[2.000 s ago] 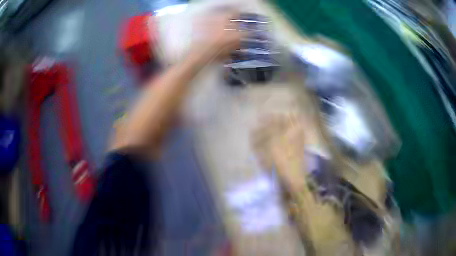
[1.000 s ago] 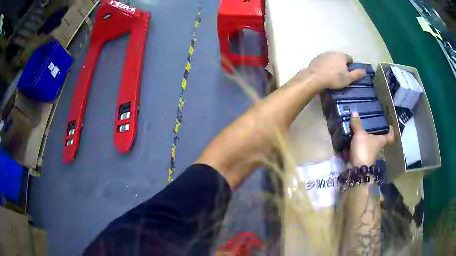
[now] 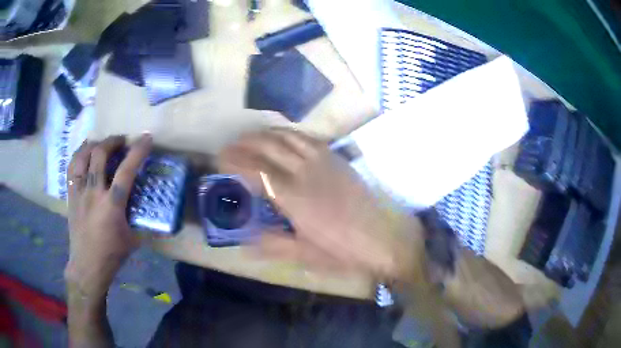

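Note:
A dark radio with a round-button keypad (image 3: 158, 194) lies near the table's front edge. My left hand (image 3: 102, 197) grips its left end. Just right of it shows a silver-edged radio part with a round black speaker (image 3: 228, 207), its grille off. A dark gap lies between them; I cannot tell if they are joined. My right hand (image 3: 320, 197), blurred, has its fingers and thumb around the speaker part's right end and hides that end.
A label sheet (image 3: 422, 64) lies at the back right, partly under a white backing sheet (image 3: 442, 129). Dark radios (image 3: 572, 156) stand in rows at the far right. Dark flat pieces (image 3: 286, 81) and a narrow black bar (image 3: 291, 35) lie beyond my hands. Another dark stack (image 3: 20, 95) is at left.
The view has turned from the pallet jack, the row of radios and the cardboard tray to the work area. My hands have left that row and are on the keypad and speaker parts.

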